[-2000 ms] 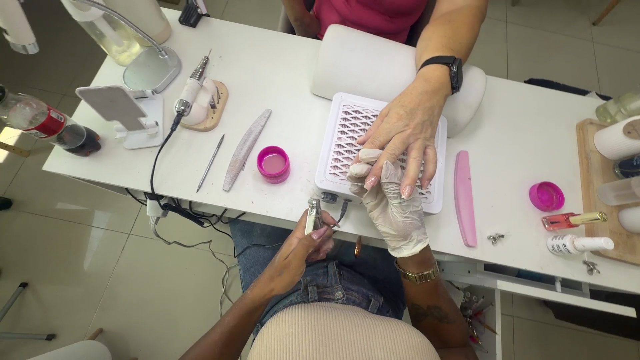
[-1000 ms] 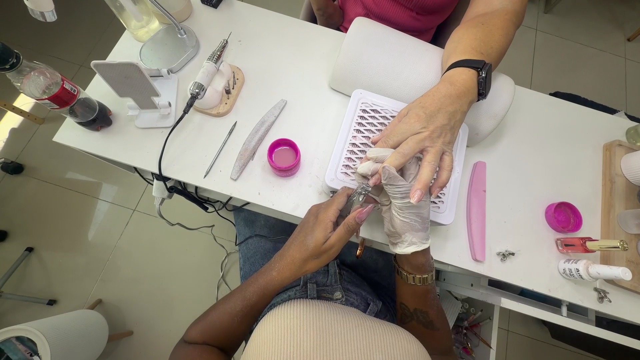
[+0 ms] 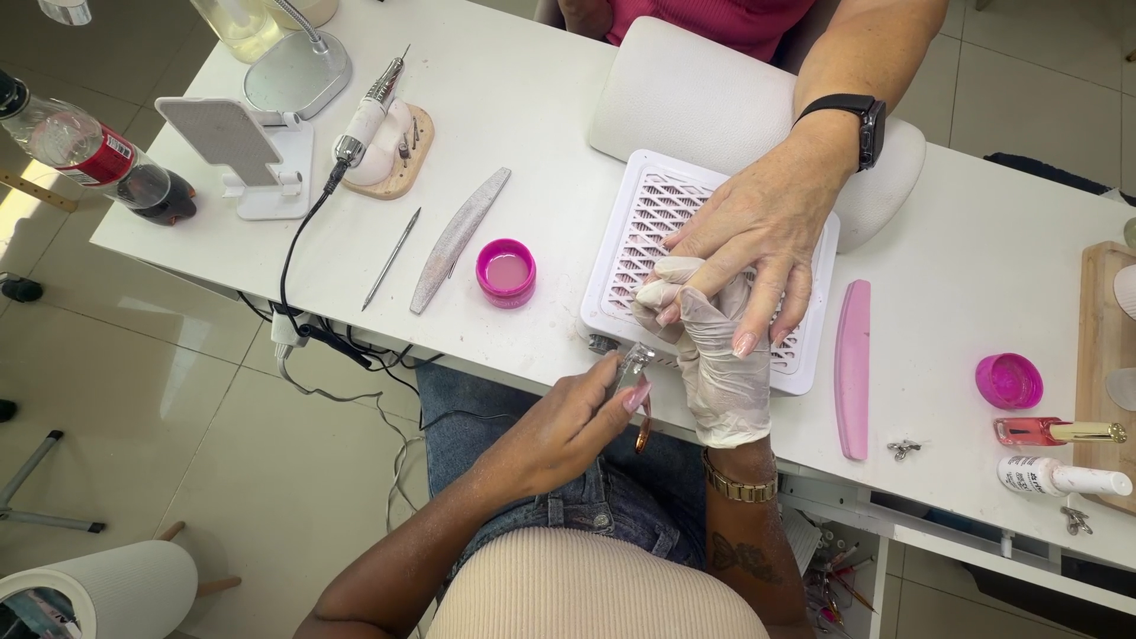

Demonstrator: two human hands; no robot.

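Note:
My left hand (image 3: 568,426), bare, grips a small metal nail cutter (image 3: 634,364) just below and left of my gloved fingers. A coppery end of a tool hangs below that hand. My right hand (image 3: 723,355), in a whitish glove, holds a finger of the other person's hand (image 3: 754,231). That person's hand is spread palm down over a white nail dust collector (image 3: 612,248) with a grille. The cutter's jaws stand apart from the held fingertip. The glove partly hides that finger.
Left of the collector are a pink jar (image 3: 506,273), a grey nail file (image 3: 460,241), a metal pusher (image 3: 390,259) and a corded nail drill (image 3: 368,115). A pink file (image 3: 853,368), polish bottle (image 3: 1029,431) and white bottle (image 3: 1029,476) lie right. A white armrest cushion (image 3: 692,98) stands behind.
My left hand brought the cutter close to the held fingers between the first two frames. Now its jaws sit slightly farther from them. My gloved hand still holds the other person's finger.

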